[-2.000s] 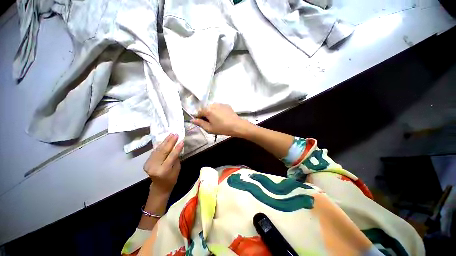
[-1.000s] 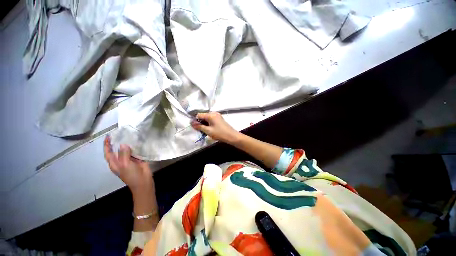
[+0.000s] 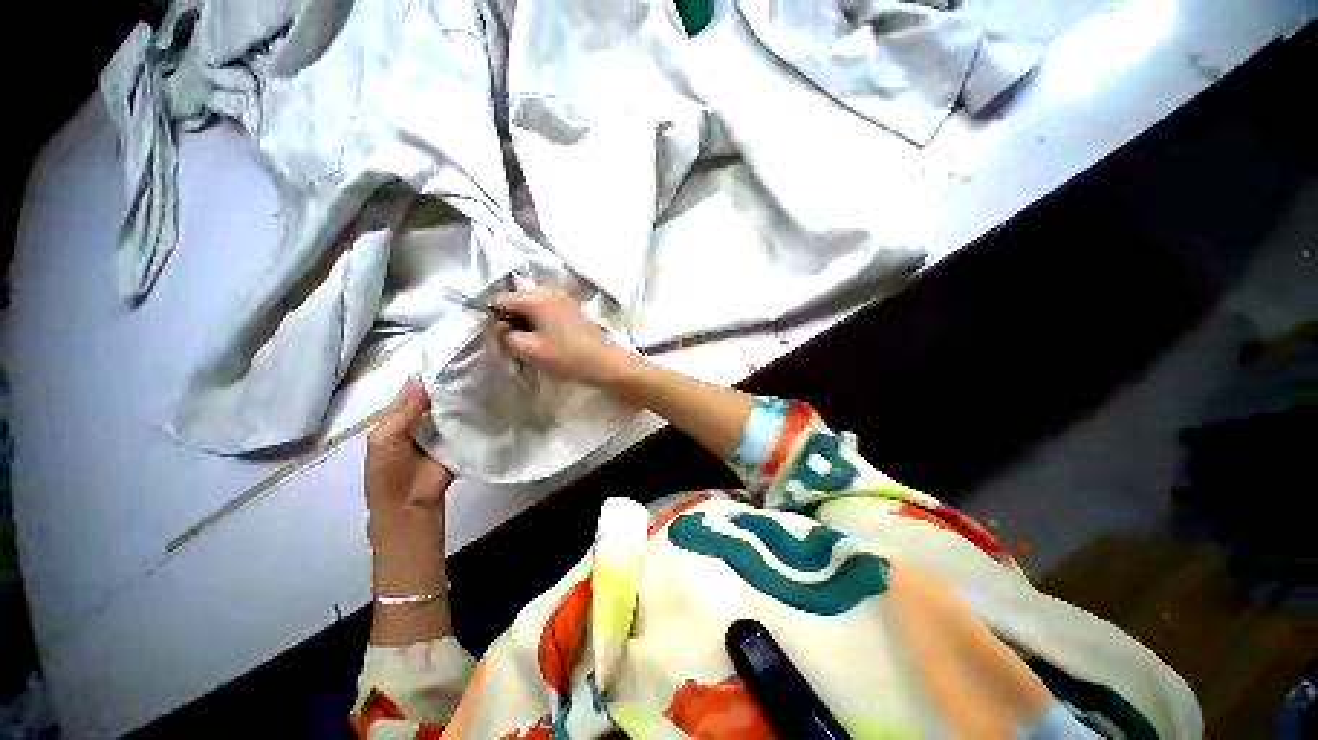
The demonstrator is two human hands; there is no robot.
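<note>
The pale grey-white garment (image 3: 578, 159) lies crumpled over the table, its curved lower edge hanging at the table's front edge. My left hand (image 3: 405, 451) is closed on the garment's edge at the left of this curved part, thumb up. My right hand (image 3: 549, 336) is over the cloth, closed around small dark thread snips (image 3: 499, 312), whose thin tip points left over the fabric. Most of the snips is hidden in the fingers. No loose thread can be made out.
The white table (image 3: 159, 434) has a dark front side and a long dark line near my left hand. More pale cloth (image 3: 867, 58) lies at the far right and far left. A small green thing (image 3: 695, 15) shows at the top edge. Dim floor is at the right.
My left hand has moved from lying on the spread edge to holding it. My right hand has moved up and left over the cloth with the snips. The view has shifted a little.
</note>
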